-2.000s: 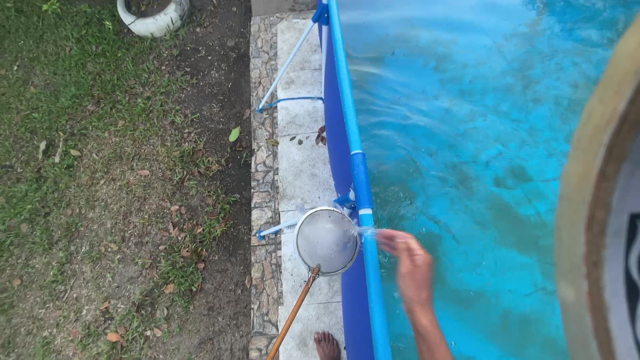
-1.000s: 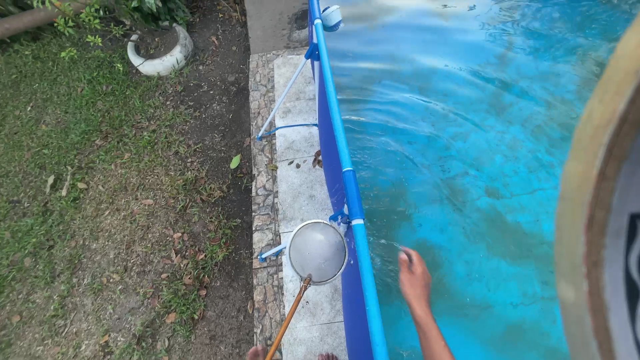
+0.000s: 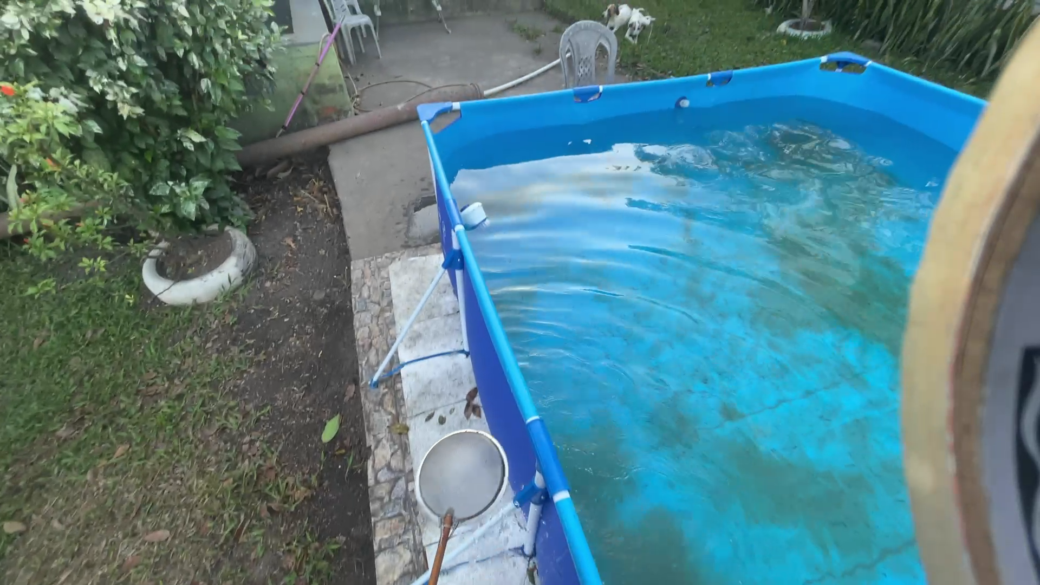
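A round mesh skimmer net [image 3: 461,475] with a pale rim and a brown wooden handle [image 3: 441,548] hangs over the paved strip, just outside the pool wall. The handle runs out of the bottom of the view, so whoever or whatever holds it is hidden. Neither my left hand nor my right hand shows. To the right stands a blue frame pool [image 3: 520,382] filled with greenish-blue, rippled water [image 3: 715,341]. A small white and blue fitting [image 3: 473,215] sits at the inner side of the near wall.
Slanted white braces [image 3: 410,325] stick out from the pool's side over the paving. Left lie bare soil, grass and a white tyre planter [image 3: 199,272]. Behind are a large pipe [image 3: 357,126], a plastic chair [image 3: 587,50] and a dog [image 3: 627,20]. A blurred tan-rimmed object [image 3: 951,325] blocks the right edge.
The hand seen earlier over the pool's edge has left the view. The view has tilted up toward the pool's far end. The net remains outside the pool wall.
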